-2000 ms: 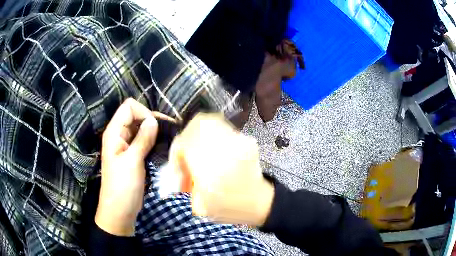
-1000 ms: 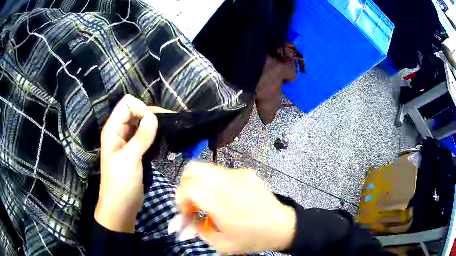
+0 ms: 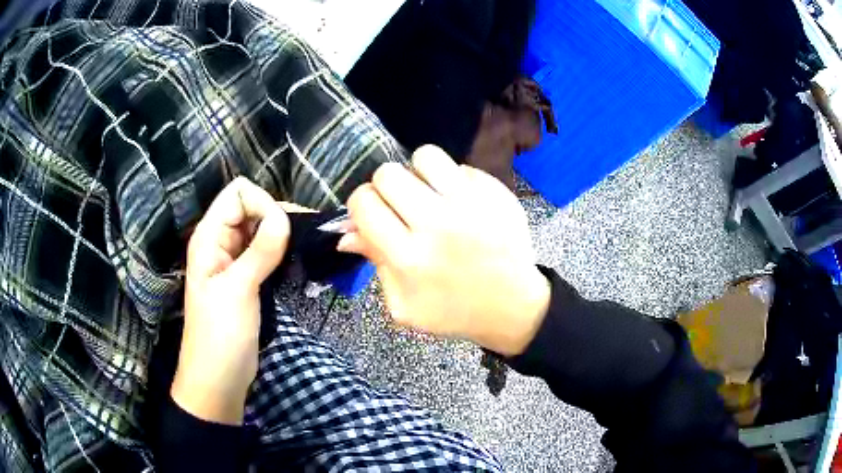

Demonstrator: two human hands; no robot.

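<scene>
The plaid garment (image 3: 166, 139), black with cream and grey-blue checks, fills the left of the view. My left hand (image 3: 231, 277) pinches its edge between thumb and fingers. My right hand (image 3: 443, 249) is closed around the thread snips, at the edge just right of my left hand. Only the short pale pointed blades of the snips (image 3: 334, 224) show; the body is hidden in my palm. A dark underside of the garment shows below the blades. No thread end can be made out.
Black-and-white gingham cloth (image 3: 332, 406) covers my lap. A bright blue crate (image 3: 609, 102) stands at the upper right, beside dark cloth. A brown-yellow cardboard box (image 3: 734, 337) and a grey metal frame (image 3: 785, 185) are at the right, on the speckled floor (image 3: 637, 222).
My right hand has moved up from the lap to the garment edge, and the blades now show. The dark turned edge is partly covered by it. My left hand has hardly moved.
</scene>
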